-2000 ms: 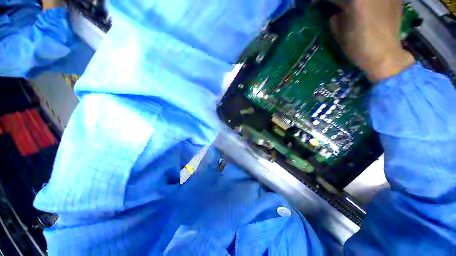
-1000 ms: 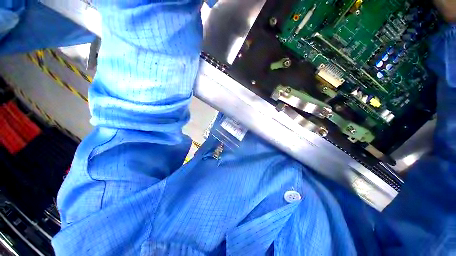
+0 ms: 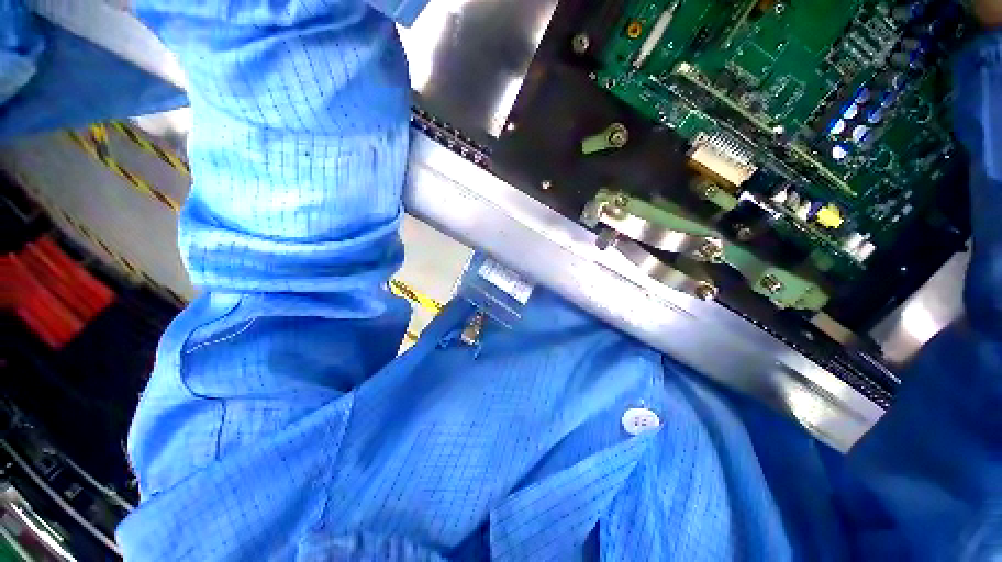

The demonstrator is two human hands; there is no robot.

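A green circuit board (image 3: 802, 93) sits in a black carrier (image 3: 560, 137) at the upper right, cut off by the top edge. The board bears blue-white parts (image 3: 852, 121), a yellow component (image 3: 826, 215) and a cream connector (image 3: 721, 161). Pale green pallet clamps (image 3: 659, 231) lie along the carrier's near side. My left sleeve runs up past the top edge, so my left hand is out of the picture. Only a sliver of my right hand (image 3: 989, 13) shows at the top right corner; its fingers are cut off.
A silver conveyor rail (image 3: 527, 242) with a dark chain (image 3: 451, 134) runs diagonally below the carrier. Shiny metal plate (image 3: 472, 55) lies left of the carrier. Another person's blue sleeve (image 3: 77, 82) is at the upper left. Red items (image 3: 55, 291) and yellow-black floor tape (image 3: 121, 154) lie at left.
The view has shifted, showing more of the carrier's near side and rail. My right hand has gone from over the board to the top right edge. My left sleeve no longer covers the carrier's left side.
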